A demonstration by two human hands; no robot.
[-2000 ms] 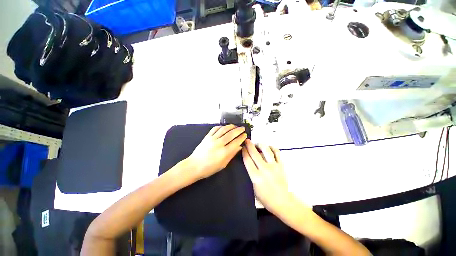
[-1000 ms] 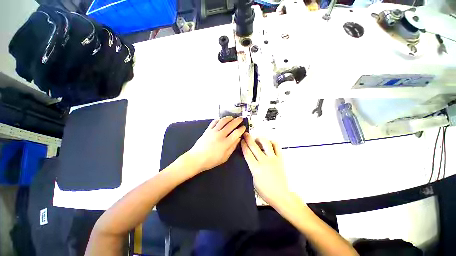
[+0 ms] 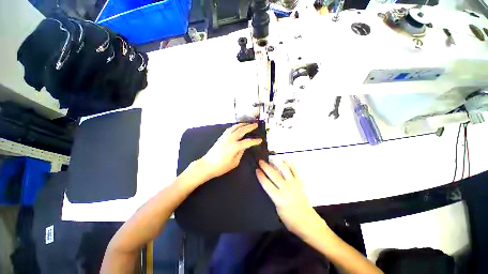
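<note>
A black fabric panel (image 3: pixel 214 198) with rounded corners lies on the white sewing table, its far right corner at the presser foot (image 3: pixel 258 113) of the white sewing machine (image 3: pixel 342 59). My left hand (image 3: pixel 229 151) lies flat on the panel near that corner, fingers slightly apart. My right hand (image 3: pixel 284 190) rests on the panel's right edge, nearer to me, fingertips on the fabric. Neither hand visibly grips it. The needle point is too small to make out. The panel's near edge hangs over the table's front edge.
Another black panel (image 3: pixel 104 155) lies on a white board at the left. A black bundle with shiny curved lines (image 3: pixel 85 67) stands back left, before a blue crate (image 3: pixel 144 20). A blue-purple screwdriver (image 3: pixel 366 122) and a small wrench (image 3: pixel 335 107) lie right. Black pieces with a white label (image 3: pixel 49 234) hang low left.
The panel has moved a little away from me, toward the machine. My right hand has slid back along its edge, so the gap between my hands is wider. The camera view has shifted slightly.
</note>
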